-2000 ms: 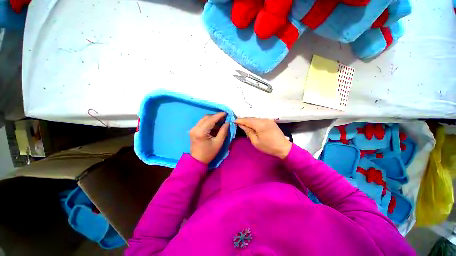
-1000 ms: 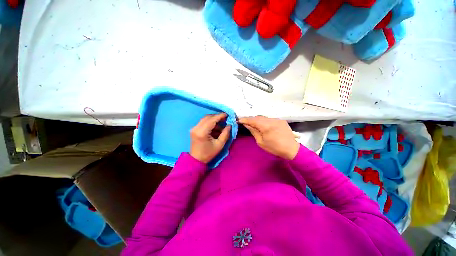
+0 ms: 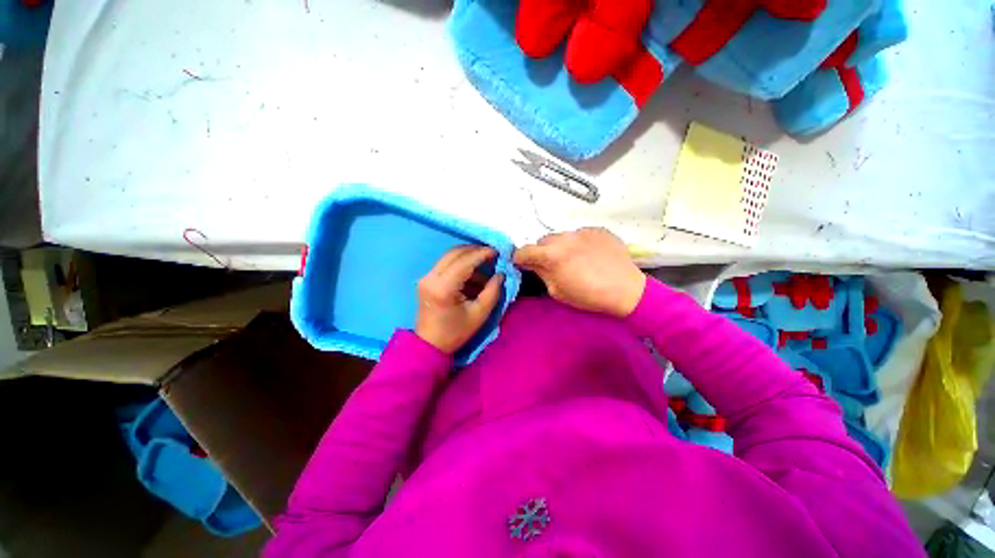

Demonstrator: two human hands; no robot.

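A light blue plush lid lies inner face up at the table's front edge, over my lap, like a shallow tray with a raised rim. My left hand pinches its right rim, with fingers inside the tray. My right hand is at the outside of the same rim, thumb and fingertips pressed together at the seam. A needle or thread between the right fingertips is too small to make out. Silvery thread snips lie on the white cloth beyond my hands.
Plush lids with red bows are heaped at the table's back. A yellow pad with a red-marked sheet lies at right. An open cardboard box is low left, a pale sack of lids low right, beside a yellow bag.
My right hand moved away to the right a little, then came back to the rim and turned, its back now more upward. My left hand and the lid have barely moved.
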